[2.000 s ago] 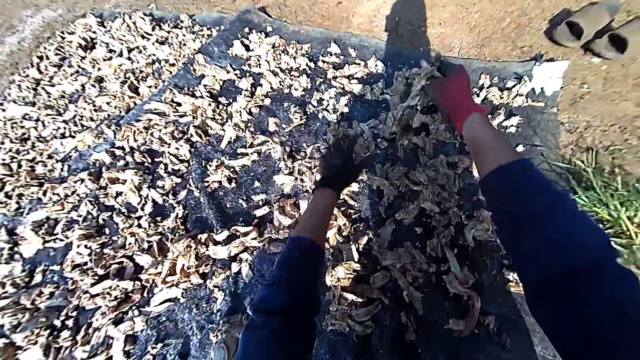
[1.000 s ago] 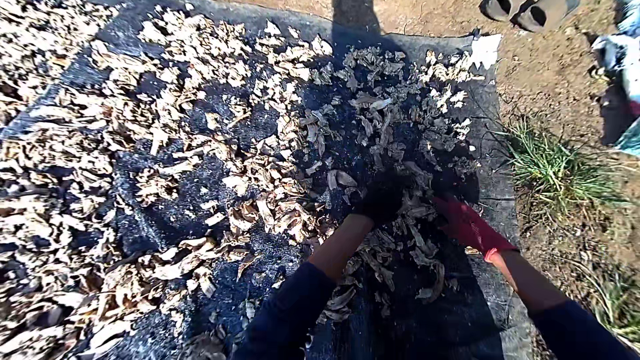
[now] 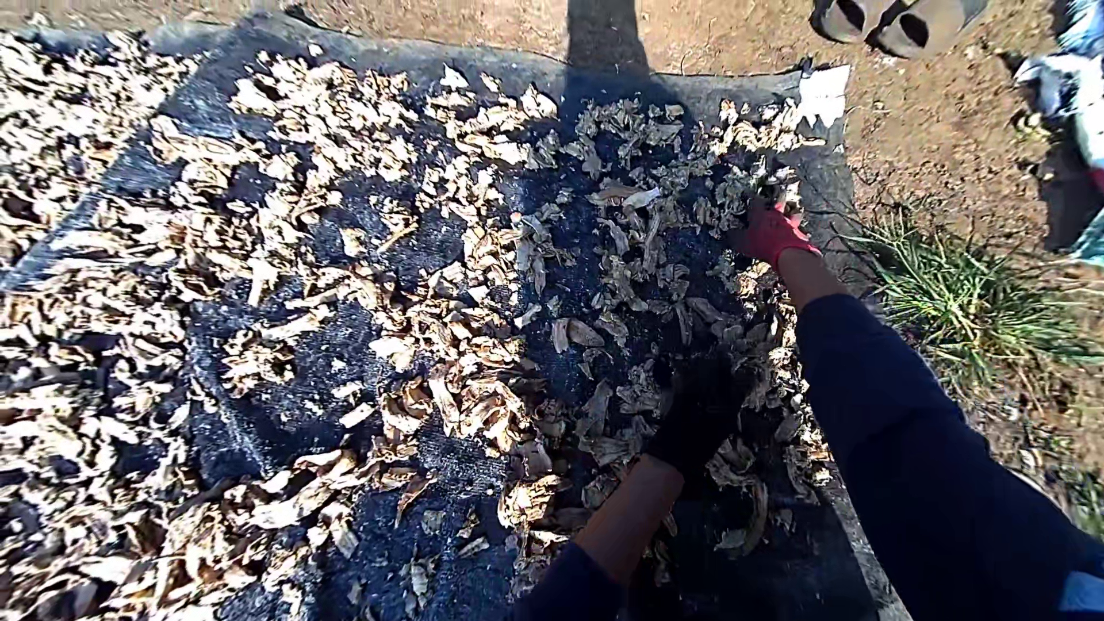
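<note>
Dried, curled plant slices (image 3: 483, 405), pale brown, lie scattered over a dark woven ground sheet (image 3: 328, 379). My left hand (image 3: 703, 405), in a black glove, is low among the slices in my shadow; its fingers are too dark to make out. My right hand (image 3: 772, 233), in a red glove with a dark palm side, touches slices near the sheet's right edge. Whether its fingers grip any cannot be told.
Bare soil (image 3: 949, 129) borders the sheet. A grass tuft (image 3: 966, 293) grows beside its right edge. A pair of shoes (image 3: 893, 21) lies beyond the far edge. White and blue plastic sheeting (image 3: 1074, 95) is at the far right. A pale scrap (image 3: 824, 93) lies on the far right corner.
My right hand has moved away from my left, farther out toward the sheet's right edge. One second ago the two hands were close together over the slices.
</note>
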